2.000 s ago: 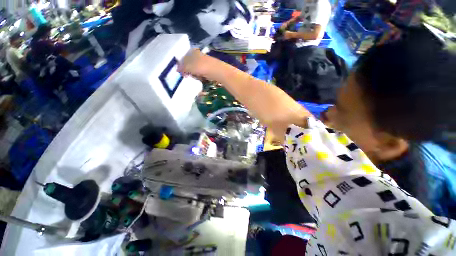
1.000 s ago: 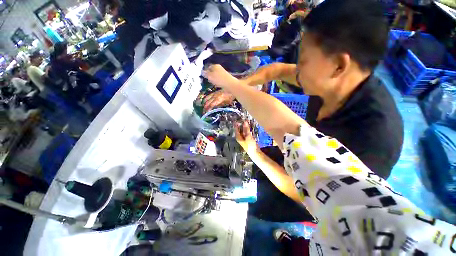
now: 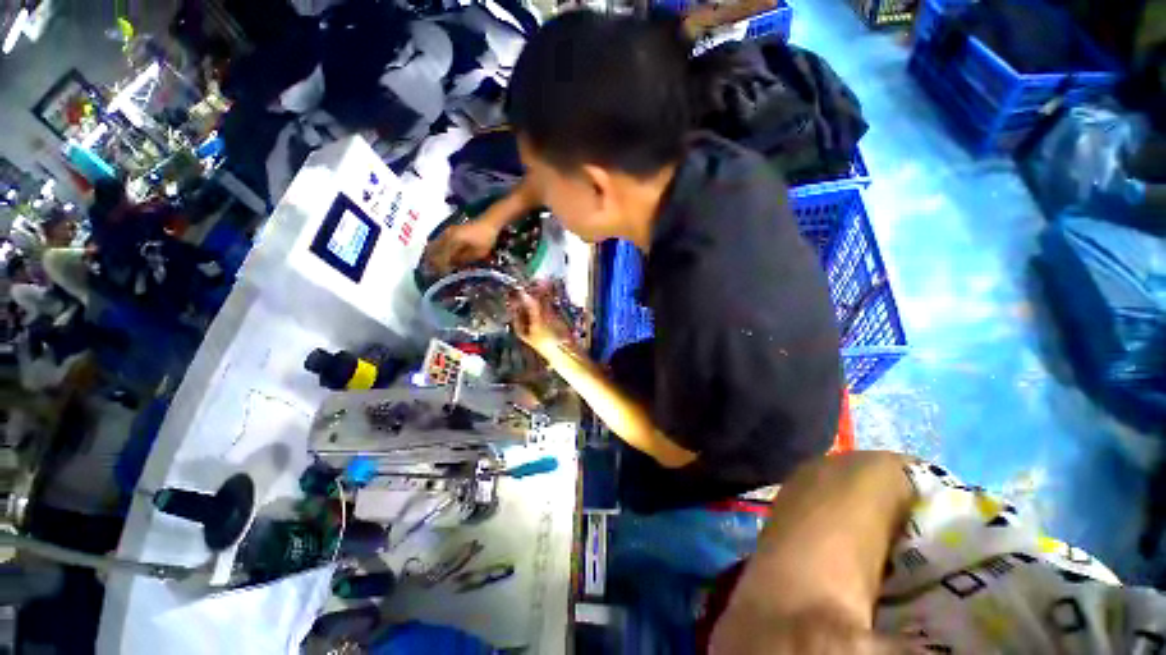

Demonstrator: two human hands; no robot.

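My bare right forearm [image 3: 818,550] is at the bottom right, below a patterned white sleeve; its hand is cut off by the bottom edge. My left hand is not in view. The green bowl feeder [image 3: 544,271] is beside the white control box [image 3: 371,288] with its dark-framed screen. A person in black leans over it, one hand in the bowl and the other at its near side. The button sewing machine [image 3: 384,429] is nearer, with a small keypad [image 3: 443,365] behind it.
A black bottle with a yellow band [image 3: 343,370], a thread stand [image 3: 230,511], dark green cones and snips [image 3: 483,577] are on the white table [image 3: 230,371]. Blue plastic at the bottom edge [image 3: 435,640]. Blue crates [image 3: 850,282] are behind the person; cloth heaps lie beyond the box.
My right arm has drawn back from the control box to the bottom right. The view has shifted, showing the person and blue floor more fully. The person's hands remain at the bowl.
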